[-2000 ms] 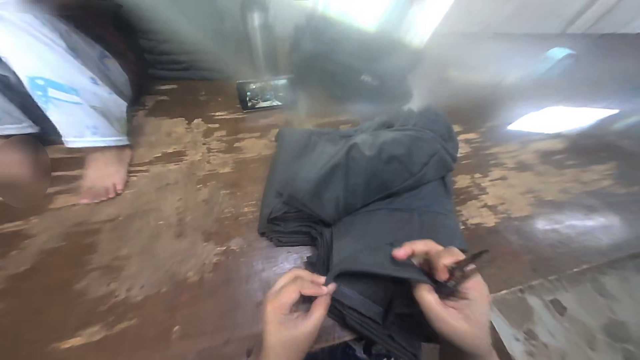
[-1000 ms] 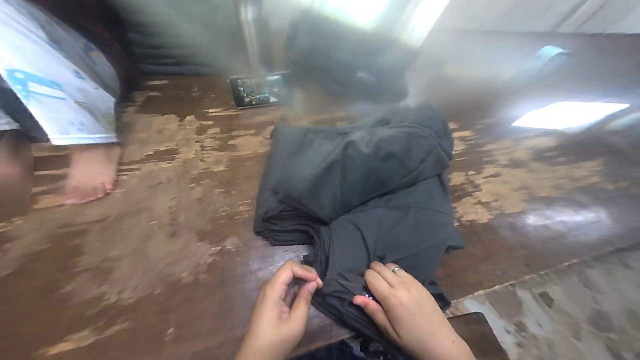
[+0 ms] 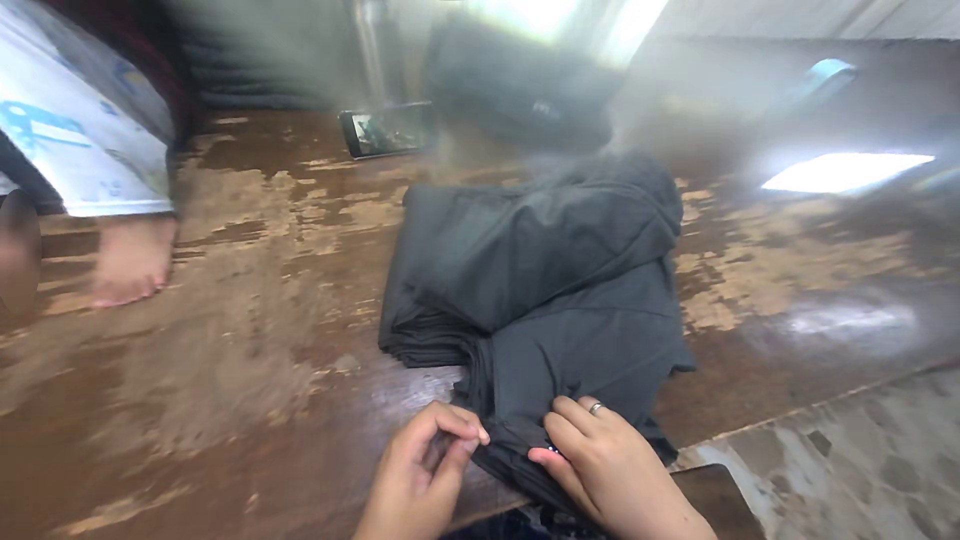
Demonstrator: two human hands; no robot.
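A stack of folded dark grey cloth (image 3: 555,255) lies on a worn wooden surface, its near end hanging toward me at the front edge. My left hand (image 3: 431,465) is at the near left edge of the cloth, thumb and forefinger pinched together; whether cloth is between the tips is hard to tell. My right hand (image 3: 604,457), with a ring on one finger, is closed on the near part of the cloth. Small white dots show beside its thumb, on something too small to name.
A phone (image 3: 390,130) with a lit screen lies behind the cloth, near a blurred dark bundle (image 3: 525,82). At the left are another person's bare foot (image 3: 135,259) and patterned trouser leg (image 3: 90,120). A stone-patterned floor (image 3: 847,465) shows beyond the front edge at right.
My right hand, which held a slim dark tool at the raised cloth edge two seconds ago, is now lower on the cloth. The tool no longer shows, and the cloth lies flatter.
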